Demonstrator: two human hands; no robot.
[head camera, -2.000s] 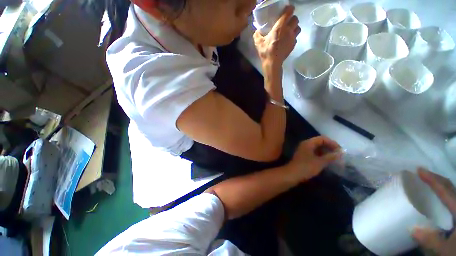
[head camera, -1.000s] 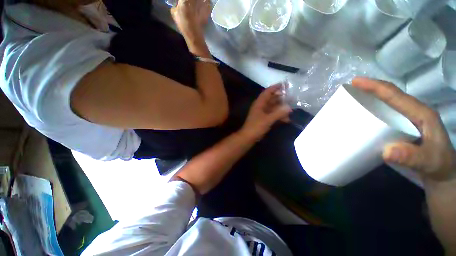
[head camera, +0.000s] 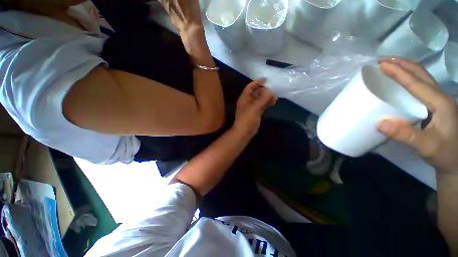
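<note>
My right hand (head camera: 422, 113) holds a matte white cup (head camera: 349, 118) by its open mouth, thumb outside and fingers at the far side of the rim. The cup is tilted, its mouth towards the upper right and its closed-looking end at the lower left. My left hand (head camera: 251, 106) pinches a clear plastic bag (head camera: 311, 75) by one end. The bag stretches right over the table edge towards the cup's rim. Whether it touches the cup, I cannot tell.
Several white cups stand on the white table (head camera: 236, 55), some with glossy film at the mouth (head camera: 266, 14). A black stick-like tool (head camera: 278, 63) lies near the edge. A person in a white shirt (head camera: 45, 70) sits close on the left, forearm near mine. Printed packets (head camera: 37, 206) lie lower left.
The view first swung right. My right hand has raised the cup and since moved it slightly up and right. My left hand has moved a little left, drawing the bag out longer.
</note>
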